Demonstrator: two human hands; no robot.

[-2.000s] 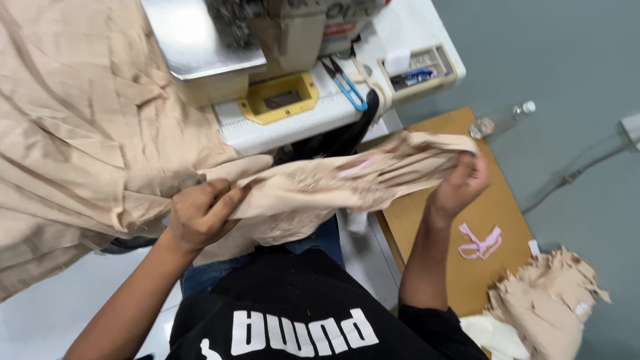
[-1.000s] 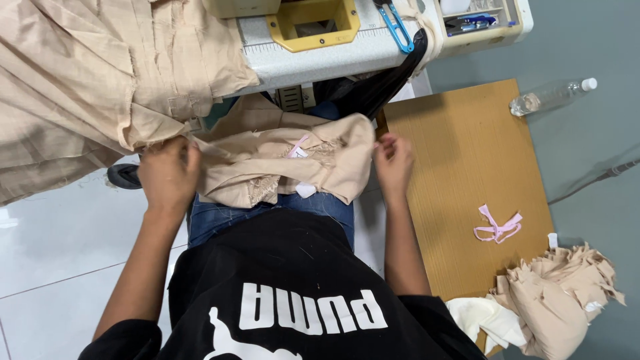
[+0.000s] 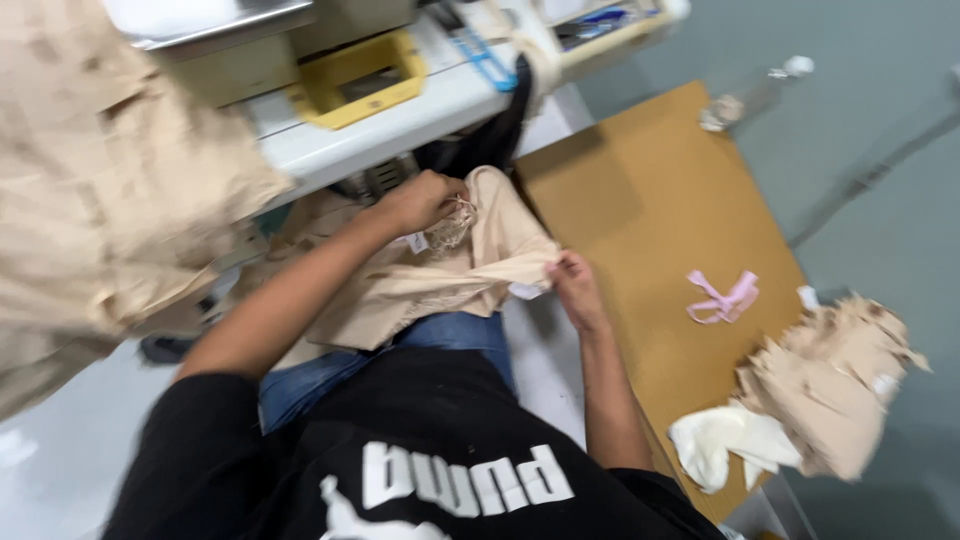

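Note:
Across the lap lies a beige fabric piece [image 3: 397,289] with frayed thread edges and small white tags. My left hand [image 3: 429,201] pinches its upper part, where loose threads bunch at the fingertips. Lower and to the right, my right hand [image 3: 576,289] grips the fabric's edge between thumb and fingers, beside a white tag. Between the two hands the cloth is spread in a fold.
A sewing machine table edge [image 3: 360,142] with a yellow-framed opening [image 3: 360,79] and blue thread snips [image 3: 487,64] is ahead. Beige cloth [image 3: 112,187] drapes at left. A brown board [image 3: 637,202] at right holds a pink ribbon [image 3: 724,297], white cloth [image 3: 731,442] and bundled beige fabric [image 3: 825,382]; a bottle [image 3: 750,97] lies beyond.
My left hand has moved right across the cloth, from its left end to the threads near its right end. My right hand, apart from the cloth a second ago, now holds its edge.

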